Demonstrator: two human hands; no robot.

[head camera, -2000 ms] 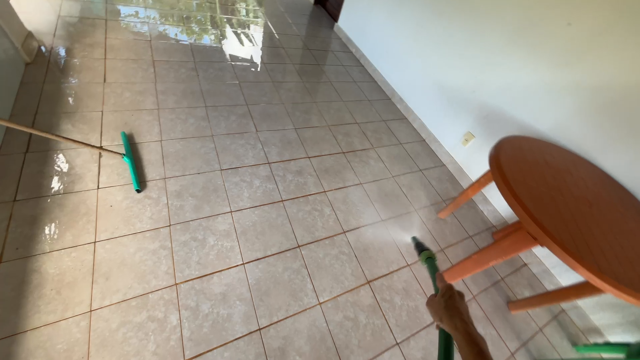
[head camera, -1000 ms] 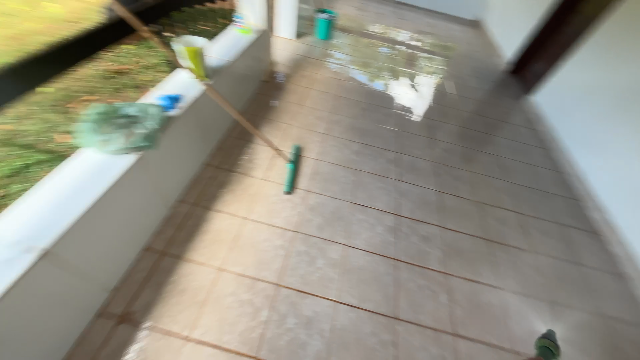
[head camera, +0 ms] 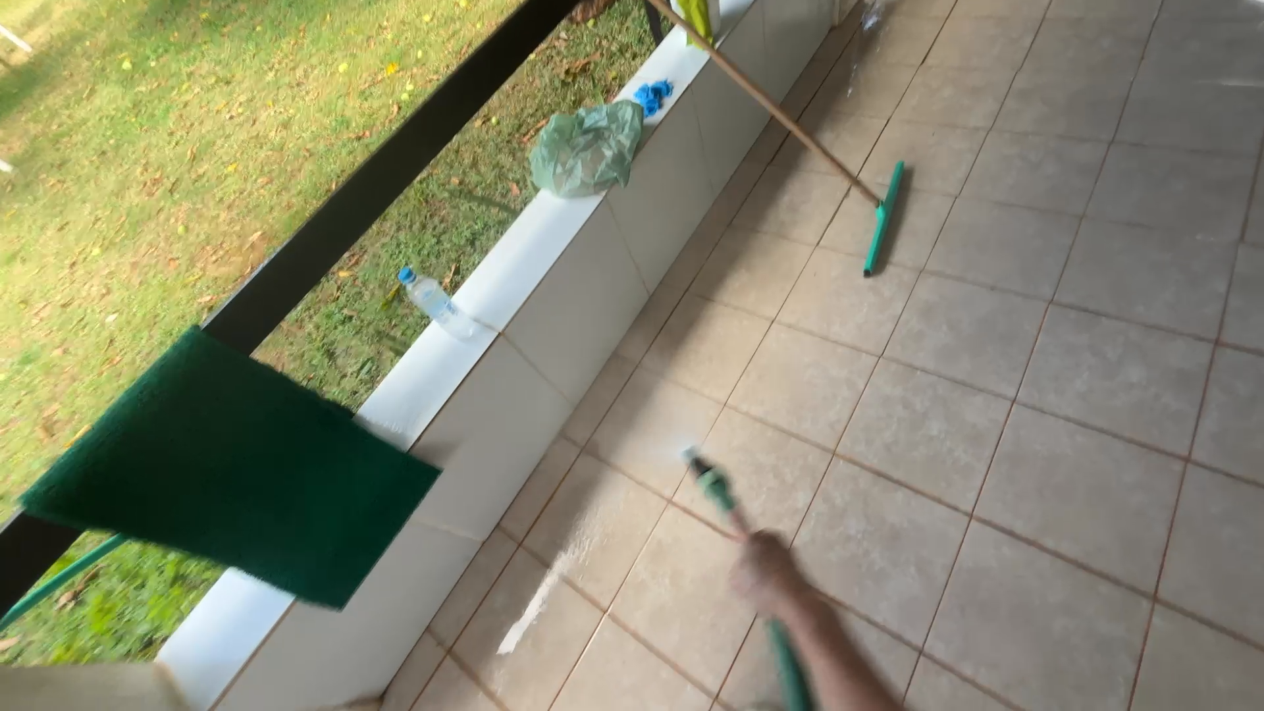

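My right hand (head camera: 768, 573) is closed around a green garden hose (head camera: 785, 662) near its nozzle (head camera: 713, 482), a little blurred. The nozzle points up and left over the tiled floor (head camera: 918, 434), with a faint spray at its tip. Farther off, a green floor squeegee (head camera: 885, 219) rests on the tiles, its wooden handle (head camera: 765, 99) slanting up to the low wall. Below and left of the nozzle, a wet patch shines on the floor. My left hand is out of view.
A dark green mat (head camera: 227, 464) hangs over the black railing (head camera: 395, 163) at the left. On the low tiled wall (head camera: 449, 341) stand or lie a plastic bottle (head camera: 434, 301), a green plastic bag (head camera: 588, 148) and a blue crumpled thing (head camera: 654, 97). Grass lies beyond.
The view has swung left, from the wall and round wooden table to the low wall and railing. My right hand and the nozzle now point at the floor beside the low wall.
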